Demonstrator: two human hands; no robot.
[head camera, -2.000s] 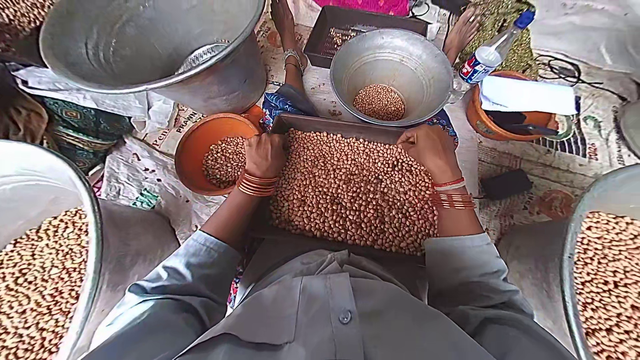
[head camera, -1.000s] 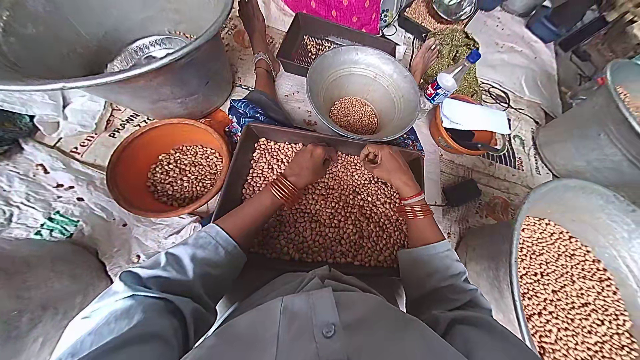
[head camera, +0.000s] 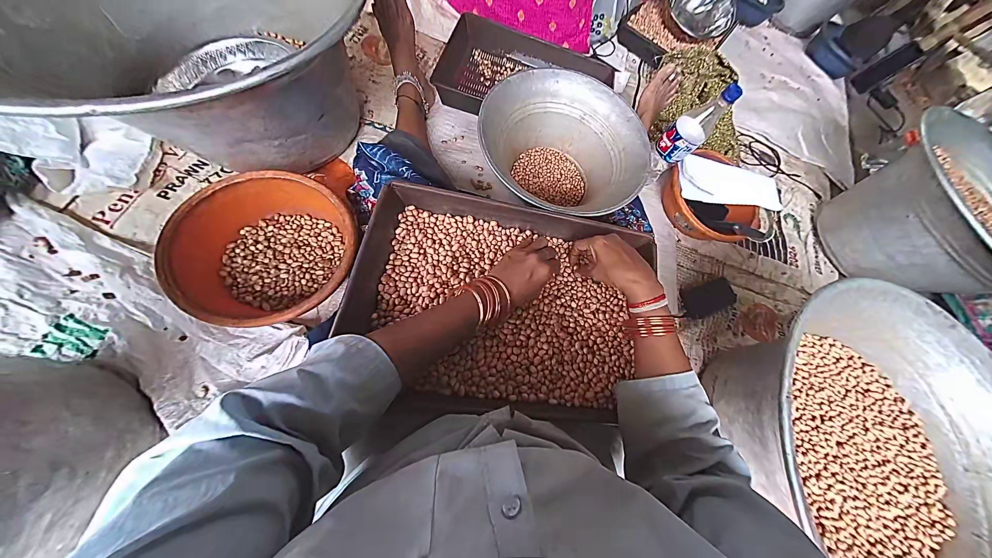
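Note:
A dark rectangular tray (head camera: pixel 359 283) full of reddish-brown nuts or seeds (head camera: pixel 542 349) rests at my lap. Over its upper middle, my left hand (head camera: pixel 529 267) has its fingers curled down at the nuts. My right hand (head camera: pixel 608 262) is close beside it on the right, fingers bent and thumb near the fingertips. Whether either hand pinches a nut cannot be seen. An orange plastic bowl (head camera: pixel 182 271) with more nuts stands left of the tray. Just beyond the tray, a metal basin (head camera: pixel 612 147) holds a smaller heap.
A large metal tub (head camera: pixel 256 124) stands at upper left, and a metal vessel of nuts (head camera: pixel 802 465) at lower right. Beyond the basin are another person's feet (head camera: pixel 659 91) and a dark tray (head camera: pixel 453 66). A plastic bottle (head camera: pixel 694 128) and an orange container (head camera: pixel 682 205) stand at right.
My hands were at the tray's two sides two seconds ago; they have come together over its upper middle. The view has swung to the right.

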